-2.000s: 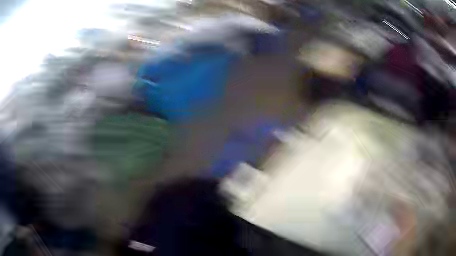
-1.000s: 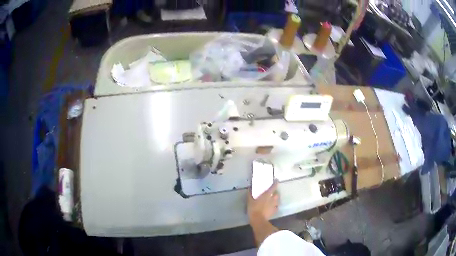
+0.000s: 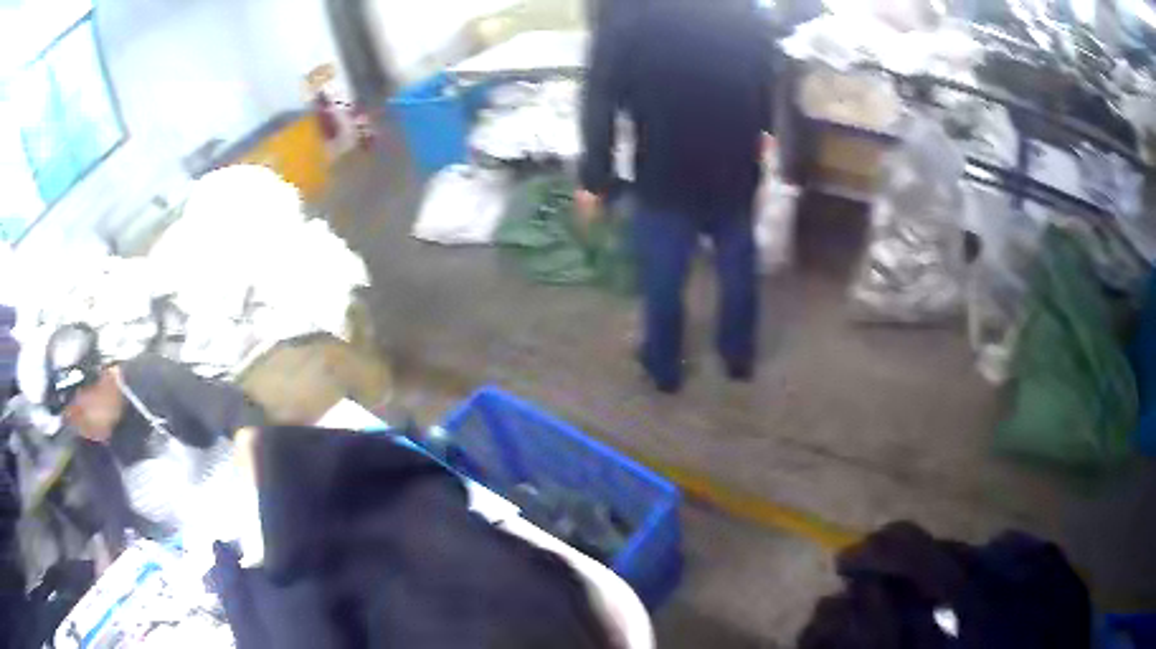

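Neither my left hand nor my right hand is in the picture. Nearest in front of me is a large piece of dark cloth (image 3: pixel 418 545) at the lower left of the view, partly covering a white, round-cornered table edge (image 3: pixel 617 596). A heap of dark cloth (image 3: pixel 944 590) with a small white patch lies at the lower right. The picture is somewhat blurred, so seams and details of the cloth cannot be told.
A blue bin (image 3: pixel 571 475) stands beyond the table edge, beside a yellow floor line (image 3: pixel 761 507). A person in dark clothes (image 3: pixel 685 140) stands on the floor ahead. Another person in a cap (image 3: pixel 76 368) is at left. Green sacks (image 3: pixel 1071 361) stand at right.
The view has swung from the sewing machine to the factory floor. The hand at the bright-screened phone, the phone and the machine have left the picture.
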